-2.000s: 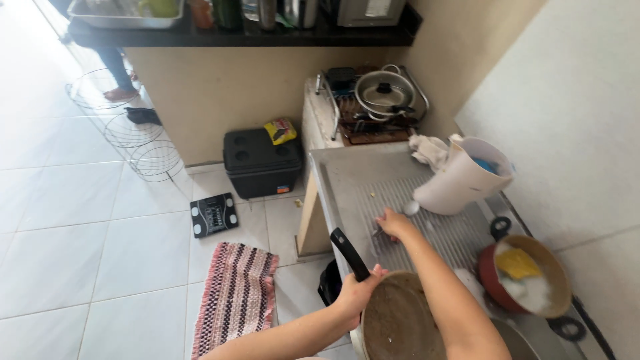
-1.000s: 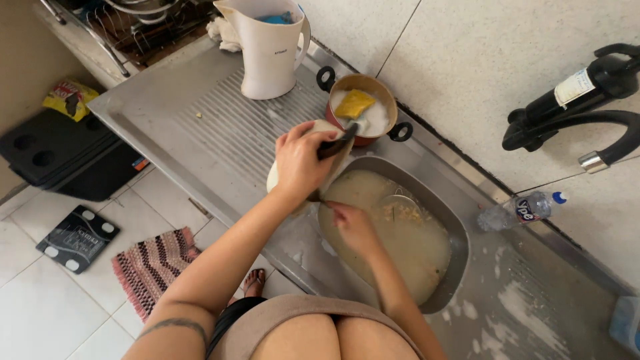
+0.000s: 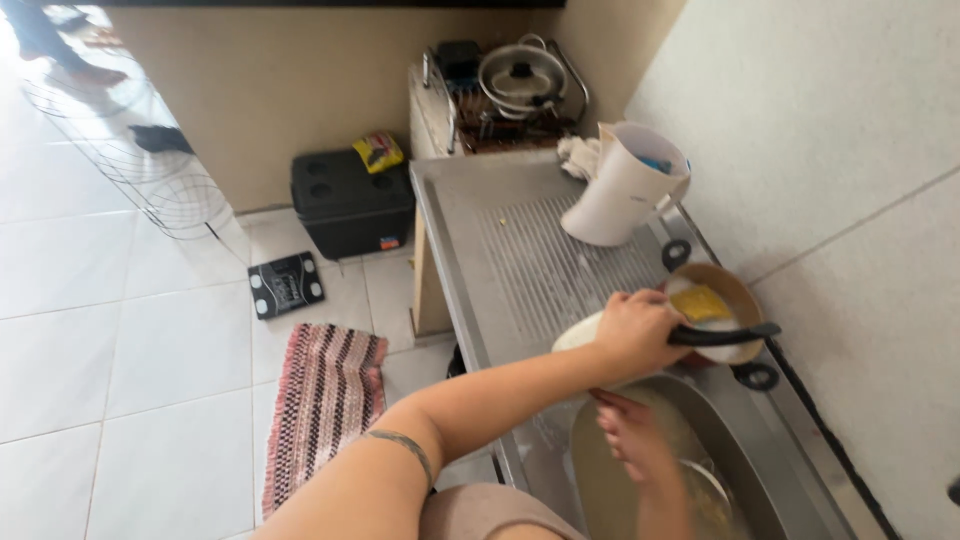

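Observation:
My left hand grips a frying pan by the base of its black handle. The pan's pale body is tilted and mostly hidden behind that hand and forearm. Lower down, my right hand is blurred over the sink basin, its fingertips near the pan's underside; whether it holds anything is unclear. Cloudy water and a round rim with food bits show in the basin. Close beyond my left hand stands a red pot, tan inside, with suds and a yellow sponge.
A white plastic jug and a crumpled cloth stand on the ribbed steel drainboard. Behind is a rack with a lidded pan. On the floor are a black cooler, a bathroom scale and a striped rug.
Two seconds ago my right hand was on the drainboard near the jug; now it is over the basin. The pan has moved beside the pot and tilted. The view swung to the sink and back.

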